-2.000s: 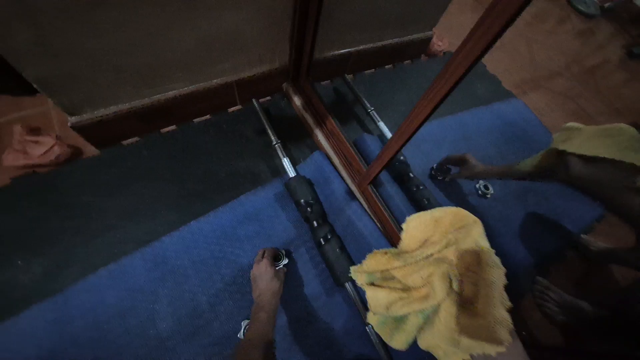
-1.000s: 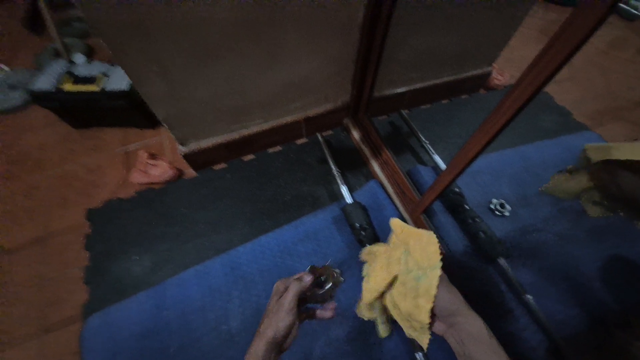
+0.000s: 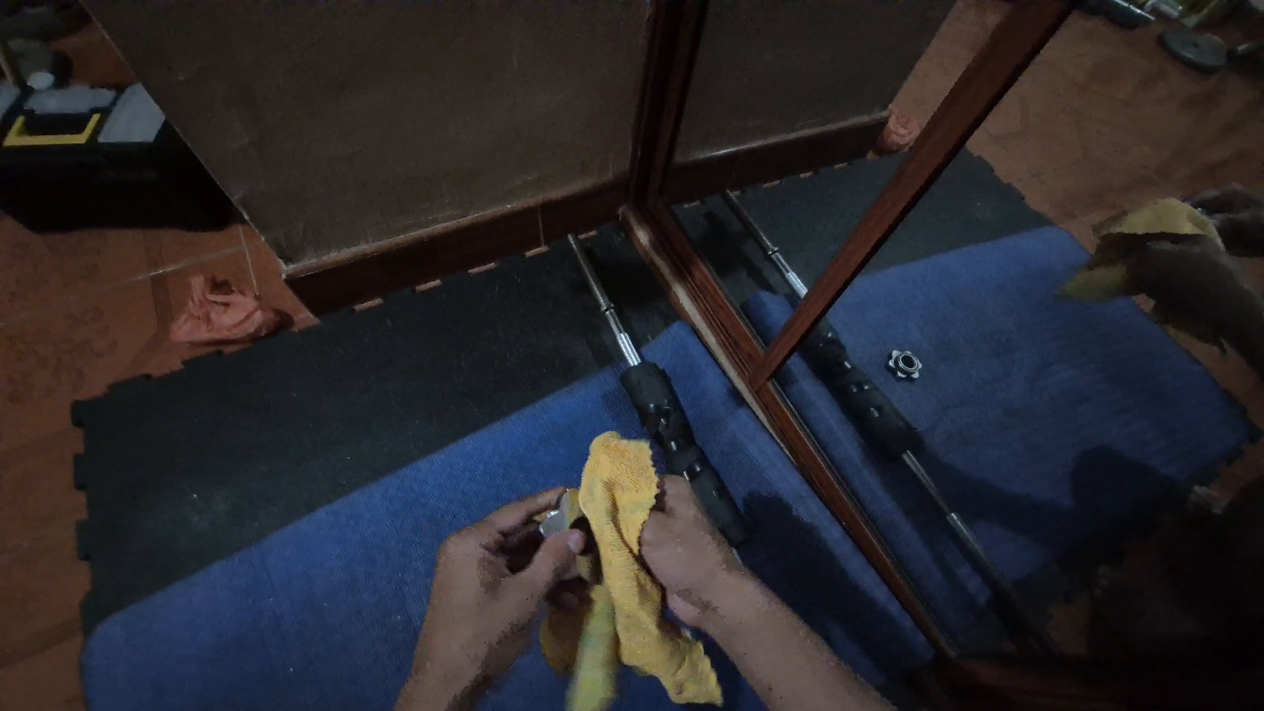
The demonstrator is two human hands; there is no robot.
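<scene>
My left hand (image 3: 494,583) grips a small metal star collar (image 3: 561,517) between thumb and fingers, low in the middle of the view. Against its right side a yellow cloth (image 3: 624,553) hangs, bunched in my right hand (image 3: 691,548), whose fingertips it partly hides. Beyond both hands lies a barbell bar (image 3: 614,331) with a black padded sleeve (image 3: 681,434), slanting over a blue mat (image 3: 326,583); its near end is hidden.
A wood-framed mirror (image 3: 820,474) stands right of the bar and reflects the bar, the mat, the cloth and another star collar (image 3: 904,365). Black interlocking floor matting (image 3: 296,425) runs to the wall. Further left are a crumpled orange bag (image 3: 222,314) and a black toolbox (image 3: 99,178) with a yellow handle.
The left hand has lifted the collar from the blue mat, and both hands have come together with the cloth against it. The view has swung left, showing the toolbox.
</scene>
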